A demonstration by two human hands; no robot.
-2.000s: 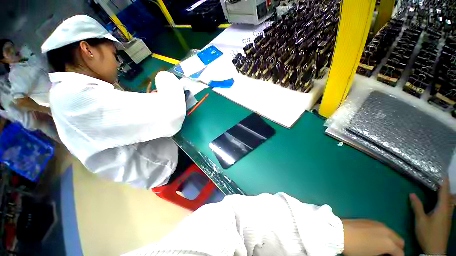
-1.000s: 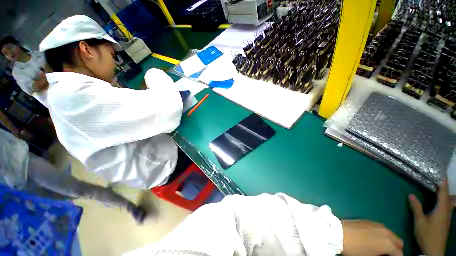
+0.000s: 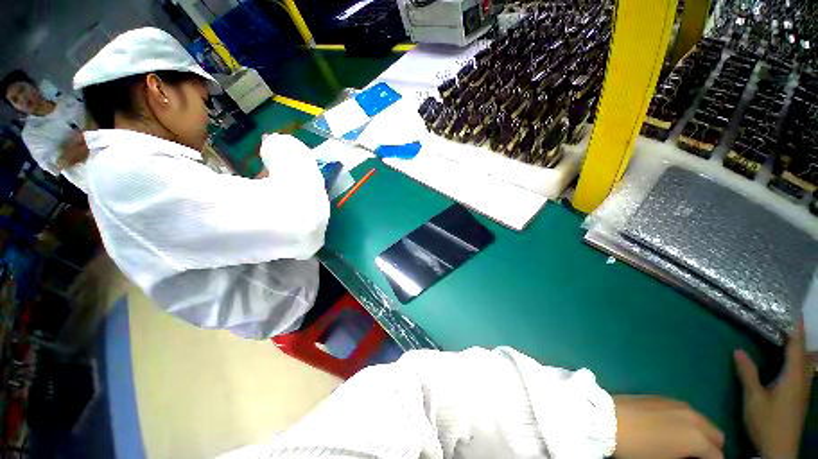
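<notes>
My left hand is at the bottom right edge, palm down, its fingers bent and its underside hidden. My right hand is cut off by the right and bottom edges, with thumb and a finger spread apart; what it may touch lies out of the picture. A glossy black tablet, unlit, lies on the green mat left of my hands. Grey dimpled bubble wrap bags lie stacked at the right, on a flat white sheet.
A neighbouring worker in white sits at the left. An orange stick and blue film lie nearby. A yellow post stands before rows of black clips. A red stool is below.
My hands, the tablet and the stacked bags have not visibly moved. A person walking past at the lower left with something blue a second ago is out of the picture now.
</notes>
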